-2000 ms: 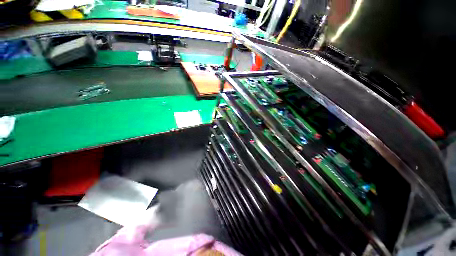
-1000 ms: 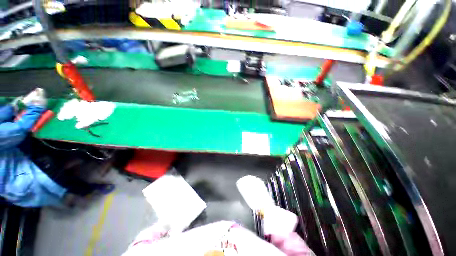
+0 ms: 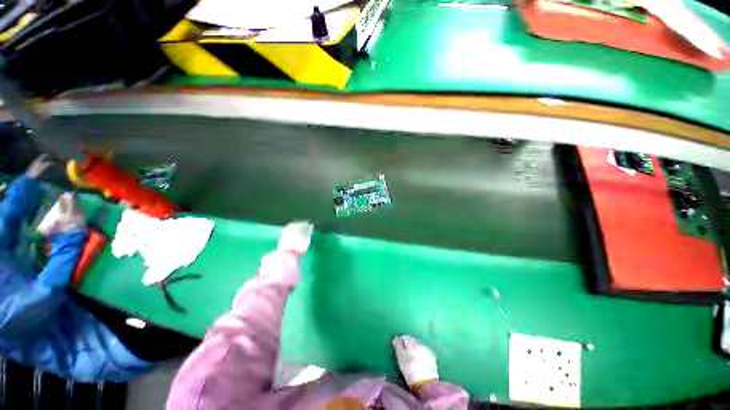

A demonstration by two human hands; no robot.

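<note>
A small green circuit board [image 3: 362, 196] lies on the dark conveyor ahead of me. My left hand [image 3: 296, 238], in a white glove, is at the bench's far edge beside the conveyor, just left of and nearer than the board, not touching it. Its fingers are too small and blurred to read. My right hand [image 3: 415, 360], also gloved, is low over the near part of the green bench, with nothing visible in it and its fingers loosely extended. A white dotted sheet [image 3: 545, 370] lies to its right.
A white cloth heap [image 3: 164, 243] and dark pliers [image 3: 174, 292] lie at bench left. A coworker's blue sleeve [image 3: 60, 264] and gloved hand are at far left, by a red-orange post. A red-orange pad [image 3: 652, 232] holds small assemblies at right. Another board [image 3: 158, 175] is on the conveyor.
The view has turned left and come closer to the bench; the rack has left the picture. My left hand has reached forward to the conveyor's edge. My right hand is now over the bench.
</note>
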